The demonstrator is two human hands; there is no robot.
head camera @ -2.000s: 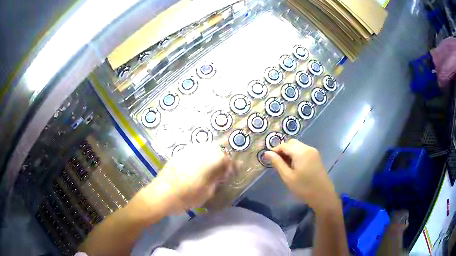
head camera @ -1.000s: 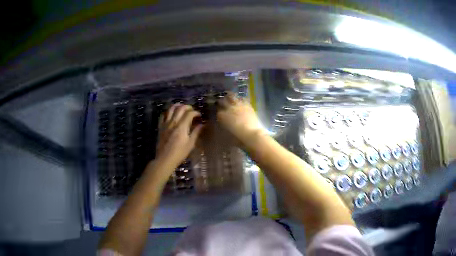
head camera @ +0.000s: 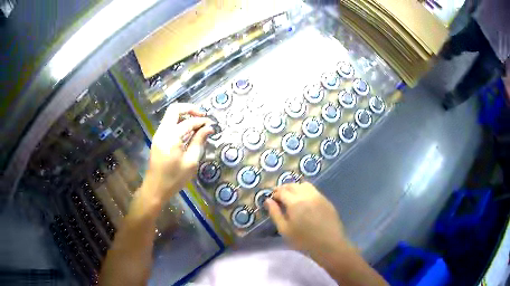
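The clear blister tray (head camera: 291,56) lies in front of me, with several rows of round components (head camera: 310,165) in its pockets and glare over its upper part. My left hand (head camera: 178,146) is over the tray's left side, with a dark round component (head camera: 214,129) at its fingertips. My right hand (head camera: 299,211) is at the near edge, palm down, its fingertips touching a round component (head camera: 264,199) in a pocket. Whether they grip it is unclear. The source tray (head camera: 84,215) is at the left, with dark rows and a brown emptied strip.
Stacked trays with a cardboard sheet (head camera: 196,34) stand behind the blister tray. A cardboard stack (head camera: 394,42) leans at the upper right. Blue and yellow tape (head camera: 209,220) runs between the trays. Blue stools (head camera: 461,220) are at the lower right. Part of a person shows at the upper right.
The view has swung from the source tray back to the blister tray. Both hands have left the source tray and are at the blister tray. More near-left pockets hold components than two seconds ago.
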